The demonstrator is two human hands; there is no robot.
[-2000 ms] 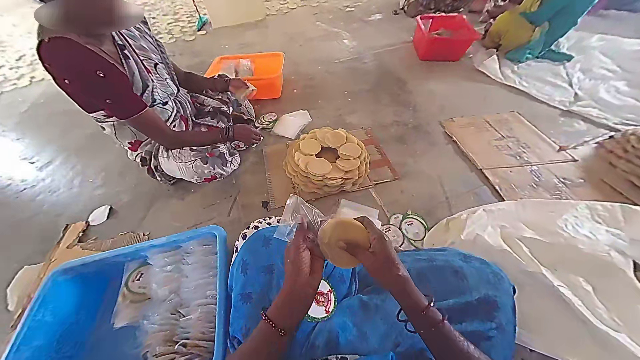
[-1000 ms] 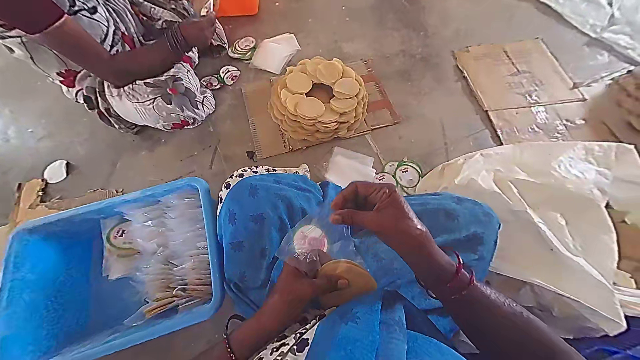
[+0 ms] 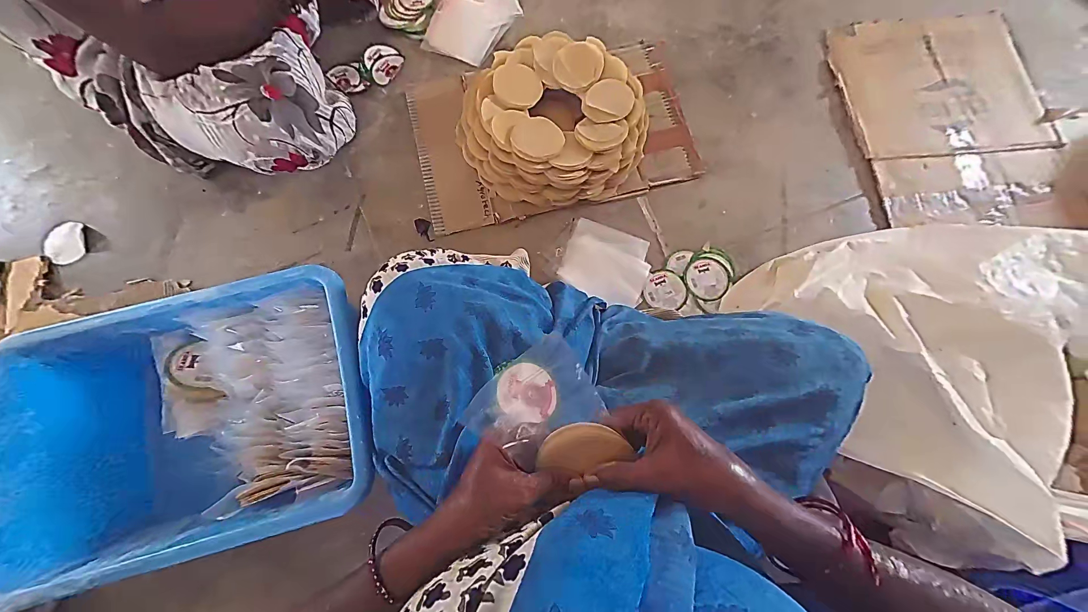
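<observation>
Over the lap, my left hand [image 3: 508,483] grips the mouth of a clear plastic bag [image 3: 557,374] with a round printed label [image 3: 526,393] inside. My right hand [image 3: 659,450] holds a small stack of thin round tan discs [image 3: 585,449] at the bag's opening; the fingertips of both hands meet below the discs. Beyond the knees, a ring-shaped pile of similar discs [image 3: 535,138] rests on flattened cardboard [image 3: 450,161]. Clear bags [image 3: 605,262] and round labels [image 3: 708,276] lie just past my lap. Filled bags [image 3: 289,391] stand packed in the blue plastic tub [image 3: 348,399] at left.
Another person in a floral garment [image 3: 255,110] sits at the upper left, near more labels [image 3: 382,64] and bags [image 3: 472,25]. A cream plastic sheet [image 3: 935,340] spreads at right, below a flattened cardboard box [image 3: 943,93]. A white scrap [image 3: 65,243] lies beyond the tub.
My right hand has come down from above the bag onto the discs, which my left hand held one second ago. The view has tilted down since the earliest frame.
</observation>
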